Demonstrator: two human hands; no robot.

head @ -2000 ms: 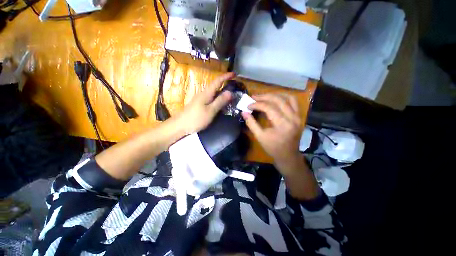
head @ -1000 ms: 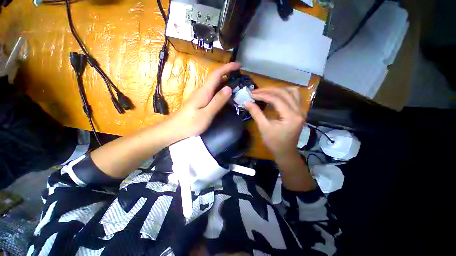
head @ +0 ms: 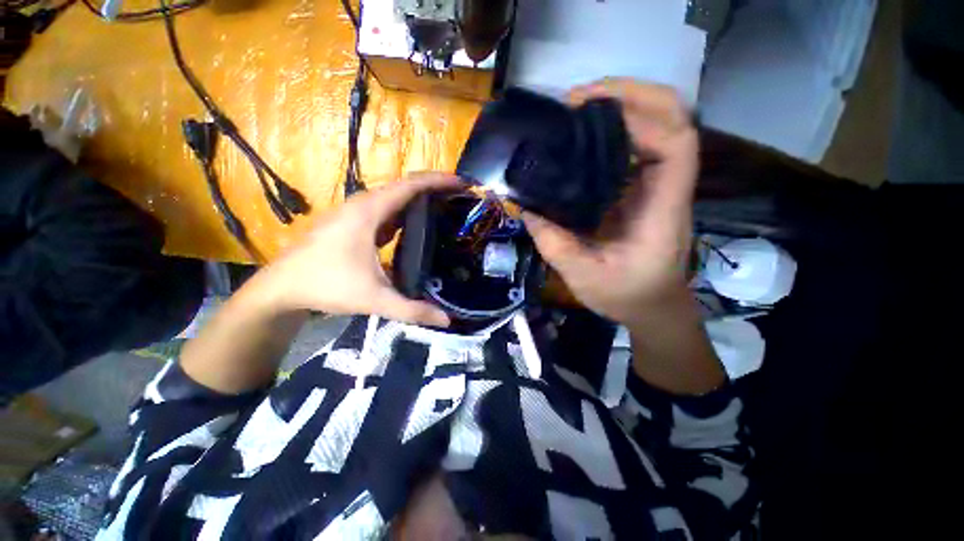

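Note:
The open black camera head (head: 414,248) faces up at the lap, with thin red, blue and white wires (head: 484,217) and a small whitish part (head: 500,260) inside. My left hand (head: 365,259) grips its left side, fingers and thumb around the rim. My right hand (head: 640,222) holds the black front shell (head: 544,153) raised above and to the right of the open head. Wires run from the head up towards this shell. Two white antennas (head: 527,346) stick out below the head.
The feeder (head: 423,32) stands at the table's back, with white sheets (head: 613,63) to its right. Black pigtail cables (head: 248,164) lie on the orange table (head: 116,127). White camera units (head: 753,273) are at the right. A person's dark sleeve (head: 85,264) is at left.
My right hand has moved from the small whitish part to the black front shell, now lifted. The head has turned so its open inside shows. My left hand has shifted down to its side.

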